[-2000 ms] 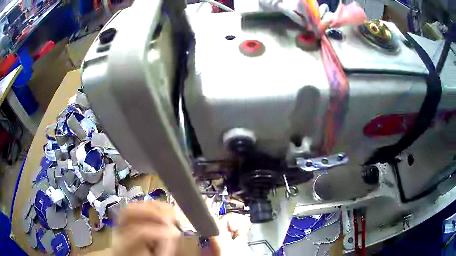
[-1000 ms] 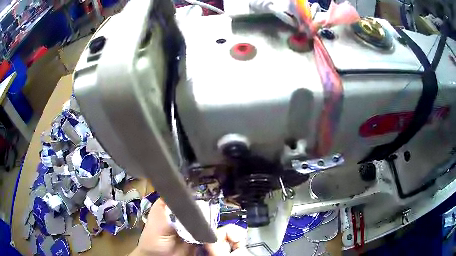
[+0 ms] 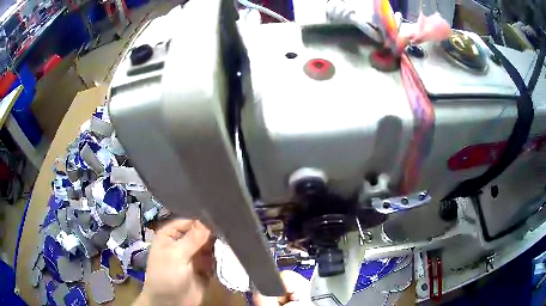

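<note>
The workpiece [image 3: 232,268], a whitish rounded piece, is by the needle area, partly hidden behind the long pale cover of the sewing machine [image 3: 311,107]. My left hand [image 3: 178,263] is bare, left of the cover, with its fingers curled at the piece's left edge. My right hand [image 3: 293,288] is at the bottom, just right of the cover's lower tip; only parts of its fingers show, and its grip is hidden. The presser foot and the stitching point cannot be made out.
A tangled heap of blue and grey bands [image 3: 108,197] covers the left of the brown table [image 3: 45,173], with flat panels [image 3: 63,266] at its front. Blue and grey pieces [image 3: 383,272] lie under the machine arm. A red-handled tool [image 3: 435,278] is on the base at right.
My left hand was blurred, then held the piece close behind the cover; now it shows higher and more fully left of it. The whole view has shifted slightly. My right hand stays near the cover's tip.
</note>
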